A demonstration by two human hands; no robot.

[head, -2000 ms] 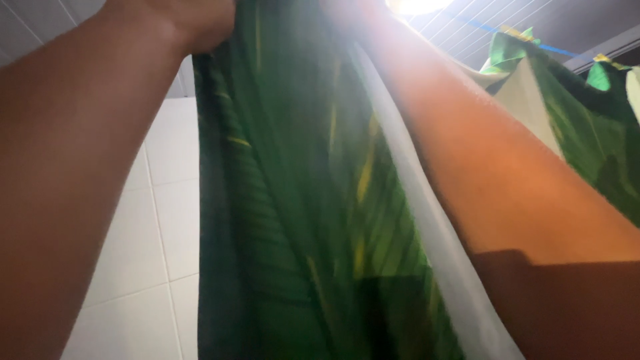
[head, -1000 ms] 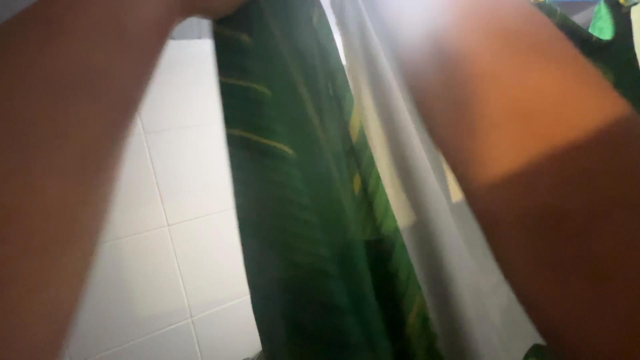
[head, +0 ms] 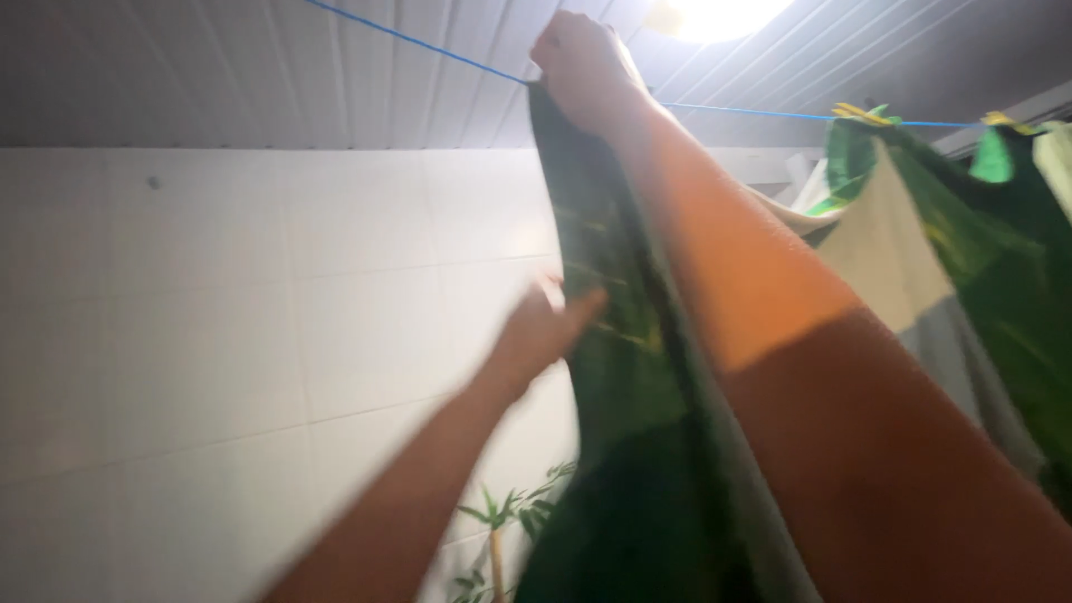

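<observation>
A green leaf-patterned cloth with a pale reverse side hangs down from a blue clothesline. Its top corner is at the line, where my right hand grips it with the fingers closed. Lower down, my left hand is at the cloth's left edge, thumb over the front and the other fingers partly hidden behind it; it is blurred, and whether it pinches the fabric is unclear. More of the green and cream cloth hangs at the right from yellow clothespins.
A white tiled wall stands behind at the left, under a slatted ceiling with a bright lamp. Green plants show low down behind the hanging cloth. Another yellow clothespin is on the line at the far right.
My left hand has come down from the cloth's top to its left edge, while my right hand stays high. The view now takes in more of the line and ceiling.
</observation>
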